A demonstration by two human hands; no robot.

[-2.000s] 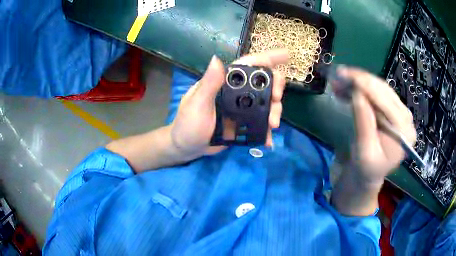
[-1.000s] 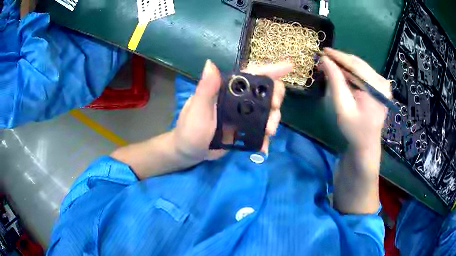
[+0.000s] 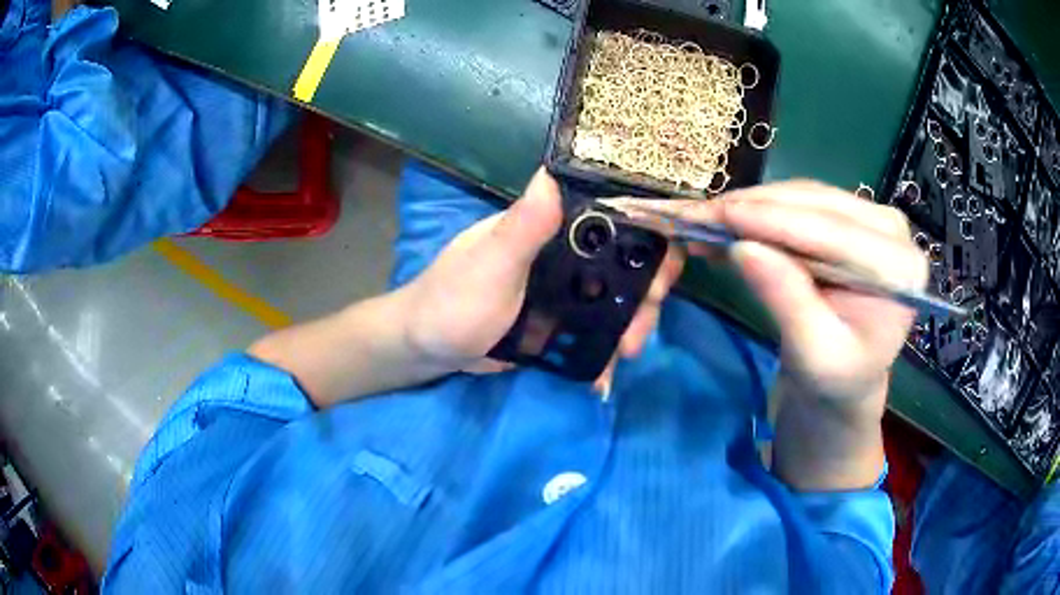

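My left hand (image 3: 471,285) holds a black camera lens cover (image 3: 581,296) over my lap, tilted, with its round openings toward the ring box. A thin gold ring (image 3: 592,235) lies at the upper left opening. The upper right opening shows a small bright arc; whether a ring lies there I cannot tell. My right hand (image 3: 831,279) holds slim tweezers (image 3: 860,282), whose points are near the cover's top edge by the ring. The tips are blurred. The black ring box (image 3: 761,99), heaped with gold rings (image 3: 657,110), stands just beyond.
A black glossy tray (image 3: 1000,233) with plates and rings lies at right. Loose rings lie beside it. A white dotted sheet (image 3: 360,14) and yellow tape (image 3: 315,70) are at upper left. A neighbour's blue sleeve (image 3: 140,151) is at left, near a red stool (image 3: 308,192).
My right hand has moved from the ring box to the cover with the tweezers. The cover has tilted and shifted slightly right in my left hand.
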